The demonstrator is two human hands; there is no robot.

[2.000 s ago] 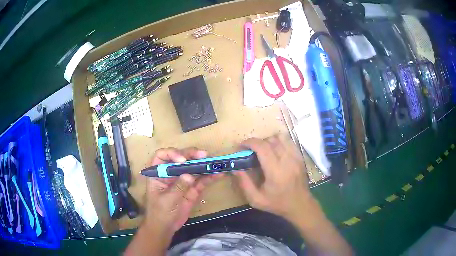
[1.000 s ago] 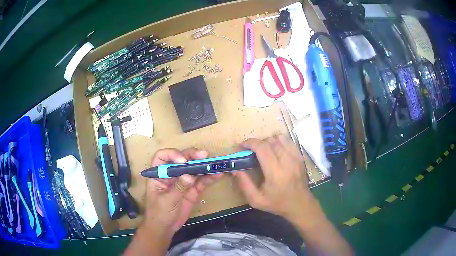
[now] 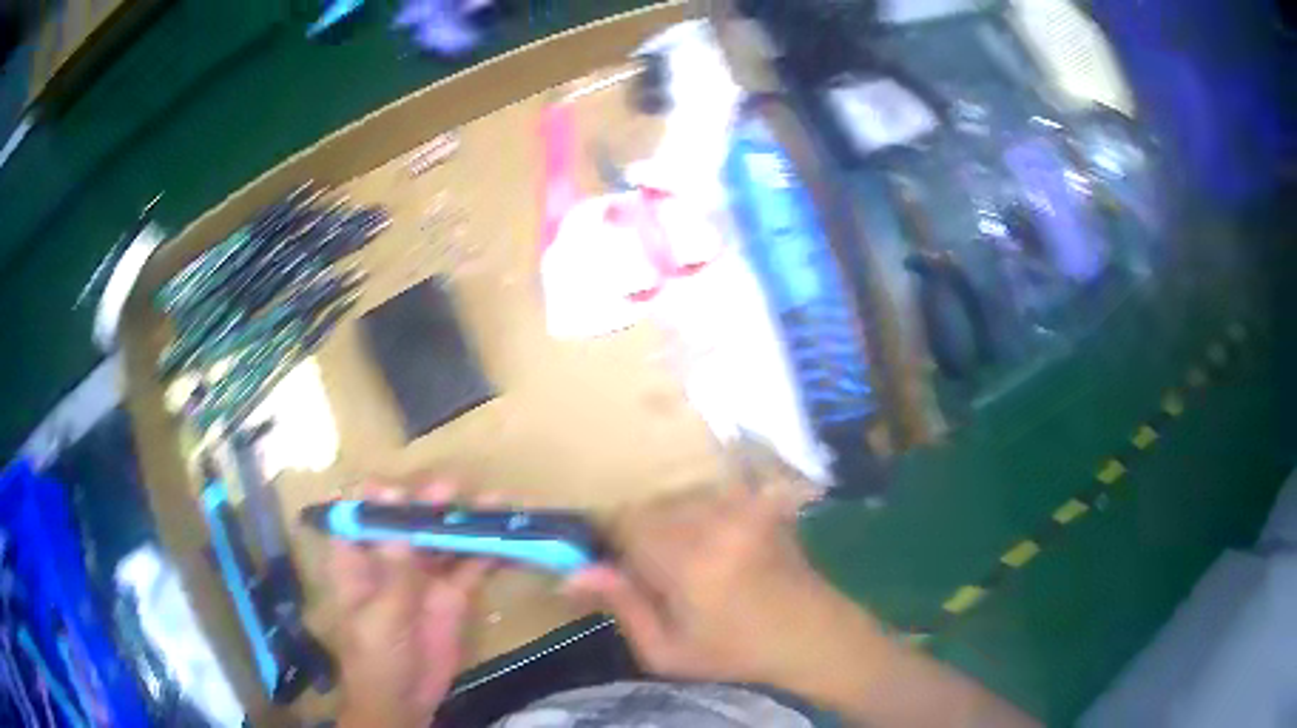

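The picture is blurred. A black and light-blue pen unit (image 3: 462, 538) lies roughly level over the near part of the cardboard tray, its black tapered tip pointing left. My left hand (image 3: 406, 605) holds it from below near the tip end. My right hand (image 3: 711, 576) holds its thicker right end. The light-blue strip faces me along the lower edge. Some fingers are hidden behind the pen unit and smeared by motion.
In the tray (image 3: 334, 150) are circuit boards (image 3: 270, 292), a black block (image 3: 427, 356), red scissors (image 3: 657, 245), a pink knife (image 3: 556, 164), a blue electric screwdriver (image 3: 797, 270) and dark and light-blue parts (image 3: 242, 583) at left. A blue bin (image 3: 50, 583) stands left, bagged parts (image 3: 1053, 213) right.
The view has swung, so the tray sits further left and tilted. The pen unit has been turned about its length; its small display no longer shows clearly. Both hands still hold it.
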